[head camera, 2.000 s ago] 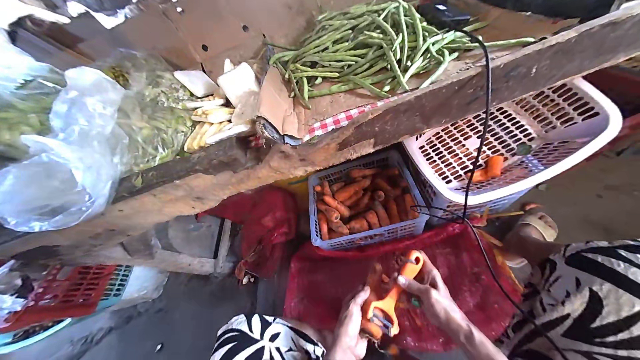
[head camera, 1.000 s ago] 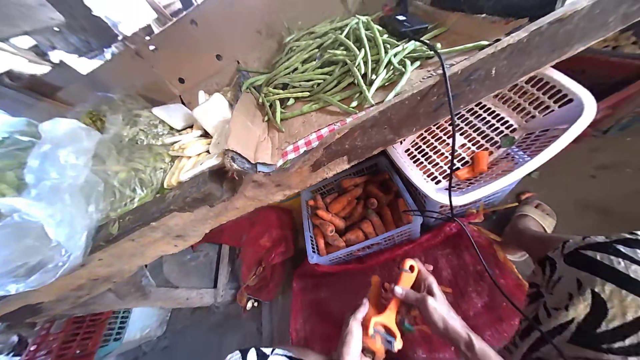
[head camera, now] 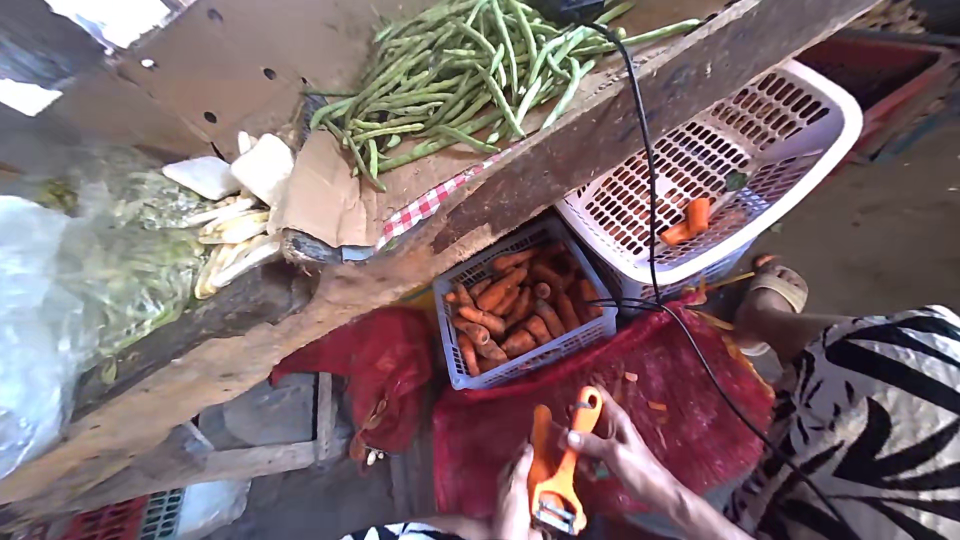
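My right hand (head camera: 619, 442) grips the handle of an orange Y-shaped vegetable peeler (head camera: 566, 480), its blade end pointing down. My left hand (head camera: 515, 495) holds a carrot (head camera: 539, 442) upright just beside the peeler. The blade lies over the carrot's lower part, which the peeler partly hides. Beneath both hands is a red mesh sack (head camera: 480, 442) with bits of orange peel on it. A blue plastic crate (head camera: 491, 375) of unpeeled carrots (head camera: 517, 307) stands just beyond the hands. A white plastic basket (head camera: 851, 124) holds a few orange carrot pieces (head camera: 698, 216).
A wooden beam (head camera: 375, 289) crosses the view above the crate. Green beans (head camera: 465, 82) lie on cardboard behind it, with pale vegetables (head camera: 236, 240) and plastic bags (head camera: 37, 322) at left. A black cable (head camera: 651, 187) hangs over the basket and sack. A sandaled foot (head camera: 776, 289) is at right.
The carrot beside the peeler stands more upright and shows more plainly than before. Both hands stay close together, with the peeler still in the right one. The view has shifted somewhat.
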